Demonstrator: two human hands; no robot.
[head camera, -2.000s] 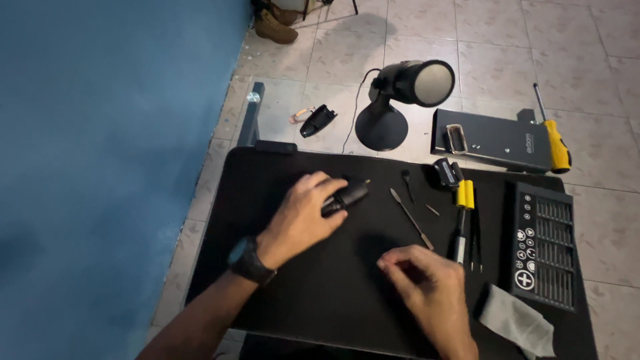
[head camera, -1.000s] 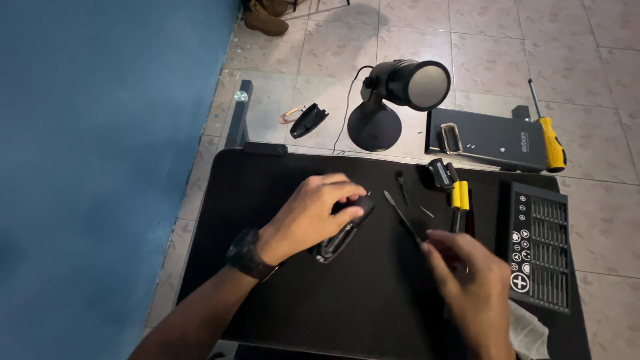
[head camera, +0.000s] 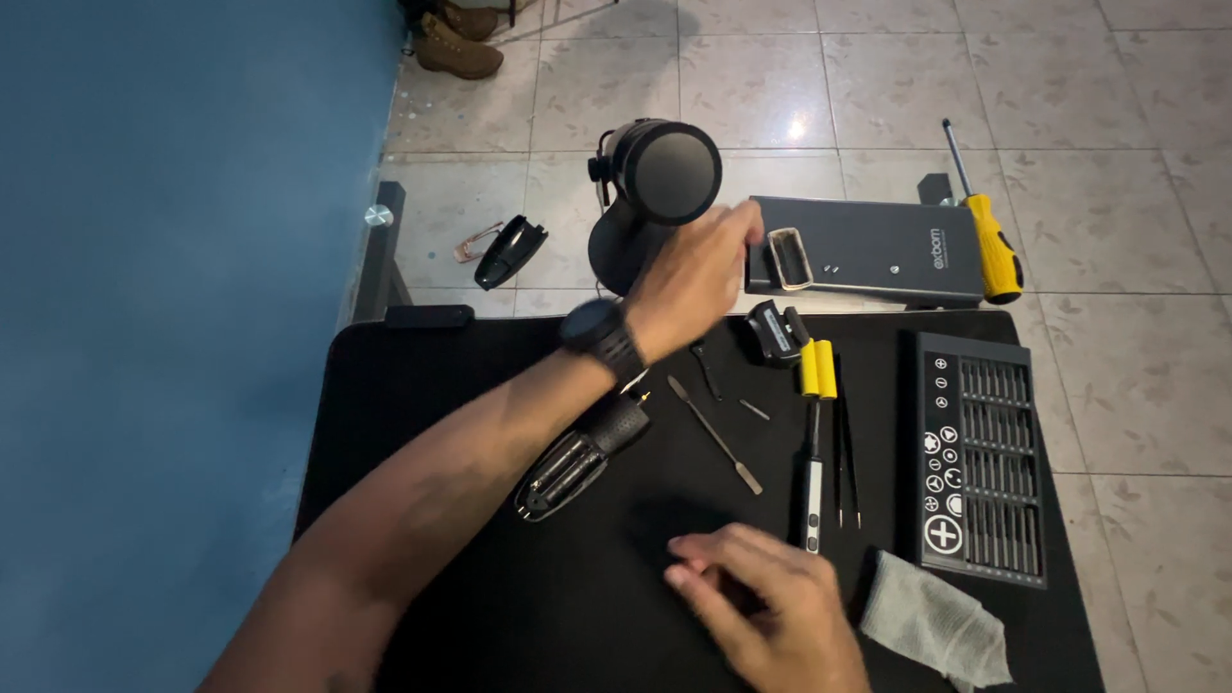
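My left hand (head camera: 695, 274) reaches out past the far edge of the black mat, in front of the black desk microphone (head camera: 674, 173) and beside a dark grey box (head camera: 866, 241); its fingertips are blurred, so a held thing cannot be told. My right hand (head camera: 760, 602) hovers over the near part of the mat, fingers curled, thumb and forefinger apart. An opened black handheld device (head camera: 568, 472) lies partly under my left forearm. Right of it lie a metal spudger (head camera: 717, 438), a small bit (head camera: 755, 410), a small black part (head camera: 706, 372) and a black clipper-like head (head camera: 775, 332).
An electric screwdriver (head camera: 814, 500), yellow cylindrical cells (head camera: 818, 369) and tweezers (head camera: 847, 452) lie right of centre. Further right are a bit set (head camera: 982, 462) and a grey cloth (head camera: 934, 621). A yellow-handled screwdriver (head camera: 996, 245), a rectangular frame (head camera: 790, 259) and a black shell (head camera: 511, 252) lie beyond the mat.
My left hand has let go of the black device and moved away, toward the grey box. The spudger, near my right fingers a second ago, lies on the mat, clear of that hand.
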